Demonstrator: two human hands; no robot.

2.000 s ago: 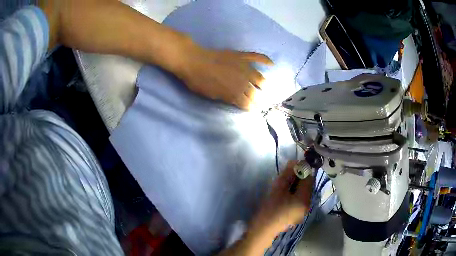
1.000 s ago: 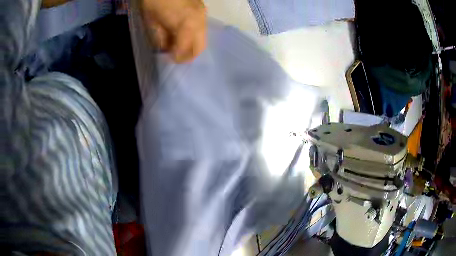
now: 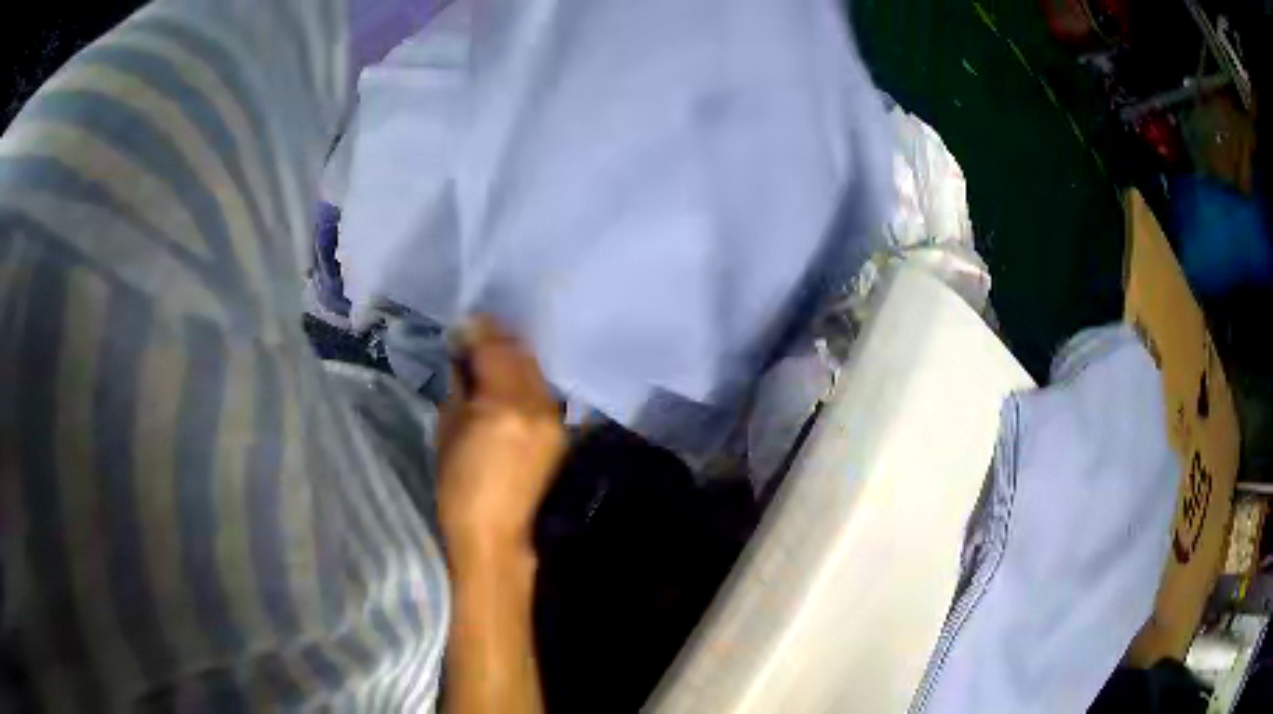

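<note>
A large light-blue shirt panel (image 3: 656, 209) hangs blurred across the upper middle, off the white table. My right hand (image 3: 496, 419) reaches up from the bottom edge and is closed at the panel's lower left edge, with the cloth at its fingertips. A small dark spot shows by the fingers, too blurred to name. My left hand is not visible; the cloth or the picture's edge hides it. The sewing machine is out of the picture.
The white table's rounded edge (image 3: 838, 502) runs diagonally at lower right. A blue panel stack (image 3: 1075, 516) lies on it, beside brown cardboard (image 3: 1194, 405). White plastic (image 3: 928, 181) is behind the panel. My striped sleeve and clothing fill the left.
The view has swung away from the machine towards the table's far left. The panel has left the needle area and hangs beyond the table edge. My left hand has gone from view; my right is now visible.
</note>
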